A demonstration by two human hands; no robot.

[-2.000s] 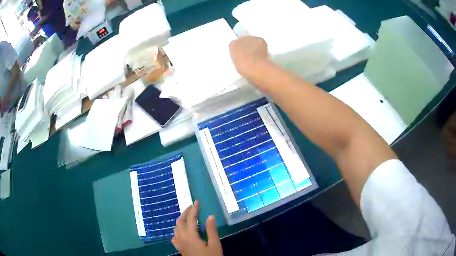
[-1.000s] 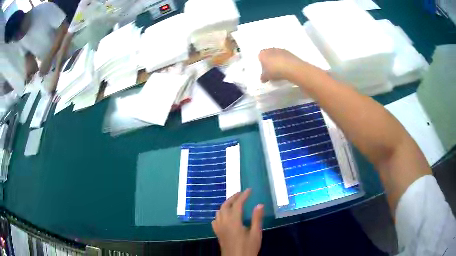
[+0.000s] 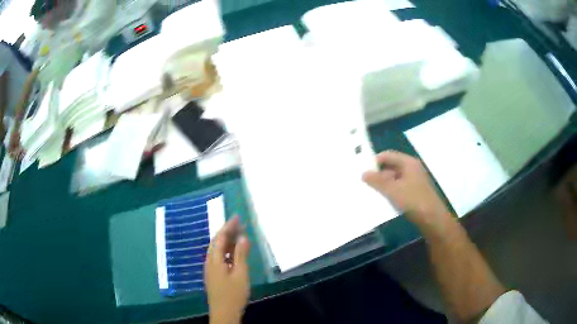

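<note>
A bright white sheet [image 3: 310,171] with small dark holes near its right edge covers the work at centre. My right hand [image 3: 402,183] pinches its right edge between thumb and fingers. Grey edges of the layers below show under its front end; the blue cells there are hidden. My left hand [image 3: 229,262] holds nothing, fingers apart, at the right side of the small blue solar cell stack [image 3: 186,247]. That stack lies on a flat green-grey mat [image 3: 133,259].
Thick white sheet piles [image 3: 405,69] stand behind the work. A dark rectangle [image 3: 197,125] lies among papers at left of centre. A pale green board [image 3: 519,104] stands at right, with a white holed sheet [image 3: 459,158] before it. Another person's arm [image 3: 22,114] shows at far left.
My right hand has come back from the rear pile towards me with a white sheet, which now covers the blue cells at centre. The view has shifted; my left hand stays beside the small stack.
</note>
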